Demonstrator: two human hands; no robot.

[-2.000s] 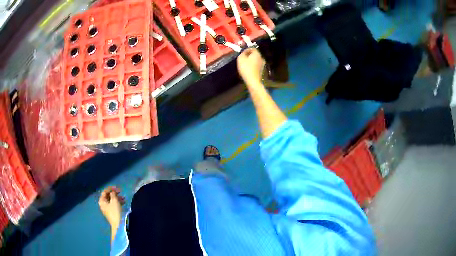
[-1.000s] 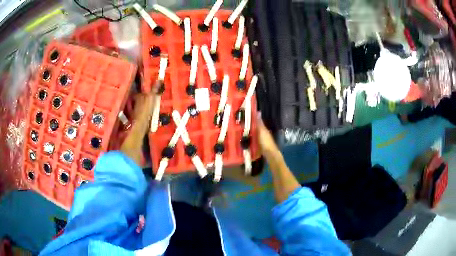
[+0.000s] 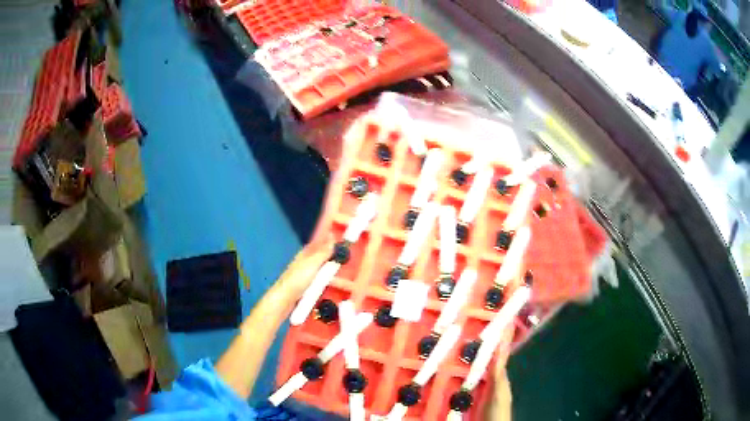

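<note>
A red-orange watch tray [image 3: 374, 284] with black-headed strapped watches [image 3: 448, 238] is in front of me, tilted in view. Pale straps lie across its pockets, two of them crossed near the front left. A small white label [image 3: 409, 300] lies near its middle. My left hand [image 3: 308, 263] holds the tray's left edge, its fingers mostly hidden. My right hand [image 3: 500, 382] is at the right edge, partly hidden by the tray. The tray's front edge is cut off by the picture's rim.
Behind and right are another red tray [image 3: 563, 238] and clear plastic film [image 3: 469, 123]. Stacked red trays [image 3: 362, 62] stand farther back. A curved white worktop [image 3: 592, 74] runs along the right, with a person in blue [image 3: 687, 49] beyond. Cardboard boxes [image 3: 123, 337] and a black tray [image 3: 204, 290] are at left.
The view has swung towards the stacked trays and the curved worktop. The strapped-watch tray has moved with my hands, away from the black ribbed tray it lay beside.
</note>
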